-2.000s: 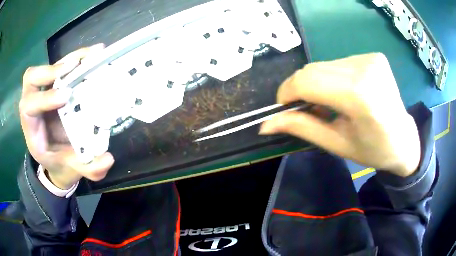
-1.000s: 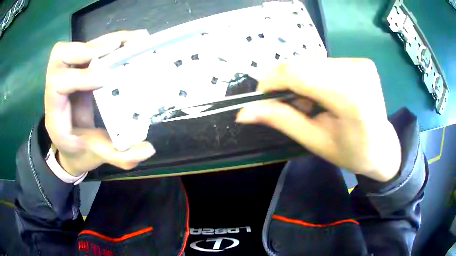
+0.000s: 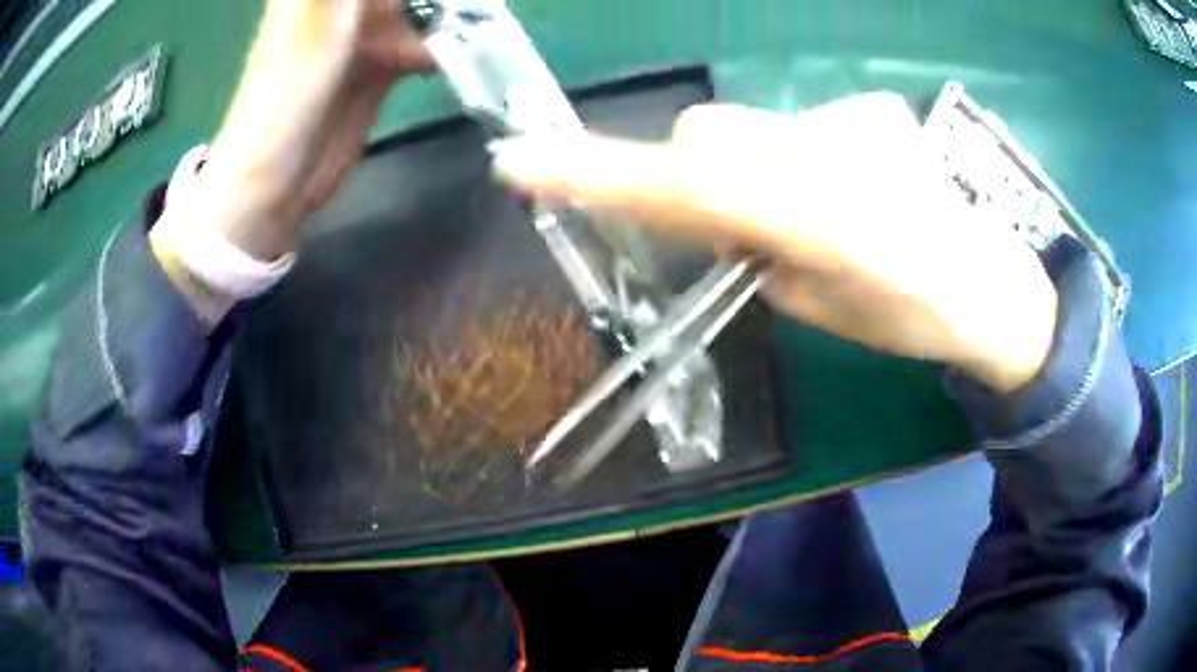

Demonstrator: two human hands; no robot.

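Observation:
The three-unit housing assembly (image 3: pixel 496 63) is held steeply slanted over the black tray (image 3: pixel 328 544), seen narrow and partly blurred. My left hand (image 3: pixel 322 112) is at its upper end, fingers closed around it at the top of the picture, partly hidden. My right hand (image 3: pixel 840 230) holds the tweezers (image 3: pixel 637 374), legs apart, pointing down-left and crossing in front of the assembly's lower part. The right fingertips also lie against the assembly's middle. A tangled pile of orange-brown copper wire offcuts (image 3: pixel 486 381) lies in the tray.
Spare assemblies lie on the green mat: one at the upper left (image 3: pixel 99 125), one at the right (image 3: pixel 991 164) partly behind my right forearm, and part of one in the upper right corner (image 3: pixel 1166 26). The bench's pale-yellow edge runs below the tray.
The assembly has turned from lying broad across the tray to a steep slant. My left hand has moved up and right. The tweezers point further down, and the wire pile is uncovered.

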